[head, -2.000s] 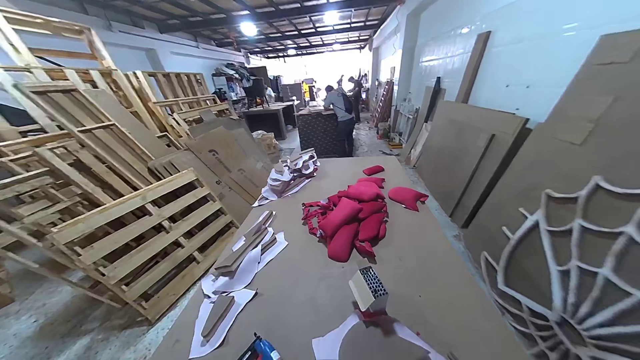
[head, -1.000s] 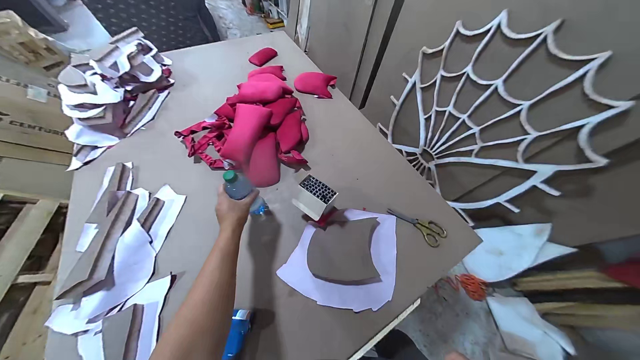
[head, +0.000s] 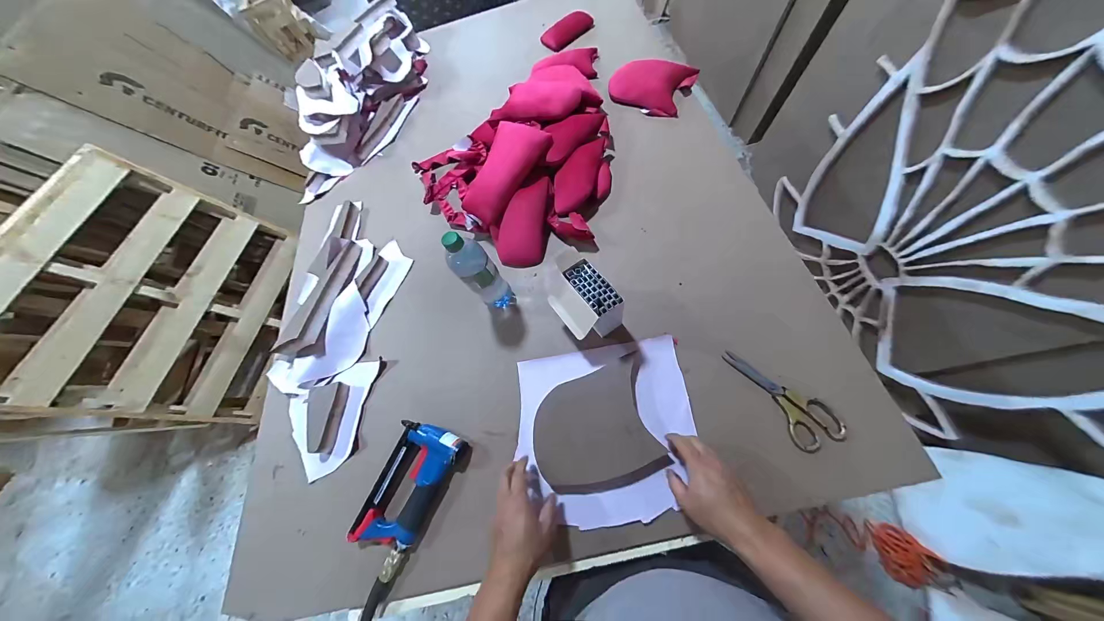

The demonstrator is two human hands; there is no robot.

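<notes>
A curved brown board piece (head: 595, 431) lies on a pale lilac fabric sheet (head: 539, 375) at the table's near edge. My left hand (head: 524, 517) touches the sheet's lower left edge. At the lower right, my right hand (head: 707, 483) has its thumb and fingers at the sheet's edge, near the board's corner; whether it pinches the sheet is unclear. Left of the sheet lies a blue pneumatic staple gun (head: 418, 483) with a hose. Scissors (head: 789, 401) with yellowish handles lie to the right. Just beyond the sheet stands an open box of staples (head: 588, 297), with a green-capped bottle (head: 479, 269) to its left.
Red padded pieces (head: 543, 147) are heaped at mid-table. Fabric and board pieces (head: 332, 319) lie along the left side, with another pile (head: 358, 86) farther back. A wooden pallet (head: 147, 285) stands left, a white web-shaped frame (head: 975, 216) right. An orange cord (head: 901, 552) lies lower right.
My left hand has let go of the bottle, which now stands on the table, and is at the fabric sheet. My right hand has come into view at the sheet. The sheet and board have turned.
</notes>
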